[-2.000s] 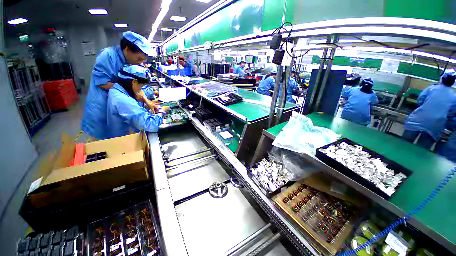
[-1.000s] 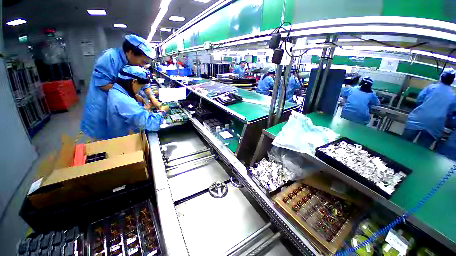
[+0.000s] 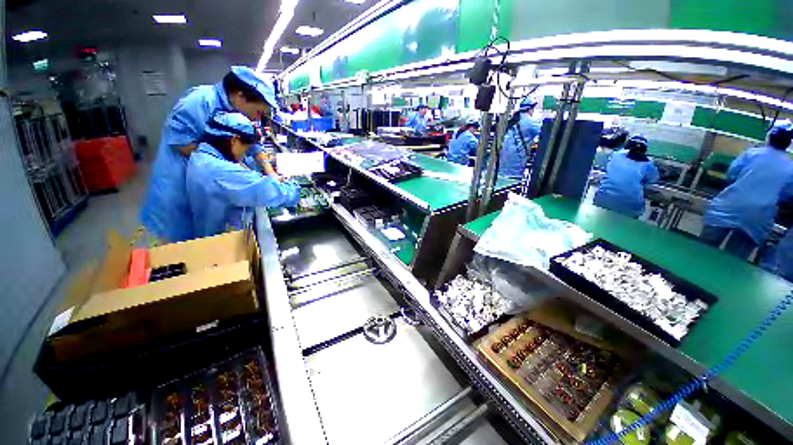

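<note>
Neither of my hands is in the picture. Nearest in front of me is the conveyor line [image 3: 369,382], a silver metal bed with chain-edged rails and a small black handwheel [image 3: 379,328]. To its left are a clear tray of wired coils [image 3: 217,404] and a tray of dark block components [image 3: 87,423]. To its right are a cardboard tray of small copper-brown parts [image 3: 556,369], a heap of small white-silver parts [image 3: 472,302] and yellow-green round coils [image 3: 639,401]. A blue coiled cord [image 3: 696,382] crosses at the lower right.
An open cardboard carton [image 3: 165,295] stands left of the line. Two people in blue smocks [image 3: 217,187] lean over a green circuit board [image 3: 309,200] farther up. A black tray of white parts [image 3: 630,287] and a plastic bag [image 3: 526,230] lie on the green bench [image 3: 748,304].
The standing person up the line has leaned further forward, and the seated person's arm reaches further over the board. A person in the background right of centre stands taller in view.
</note>
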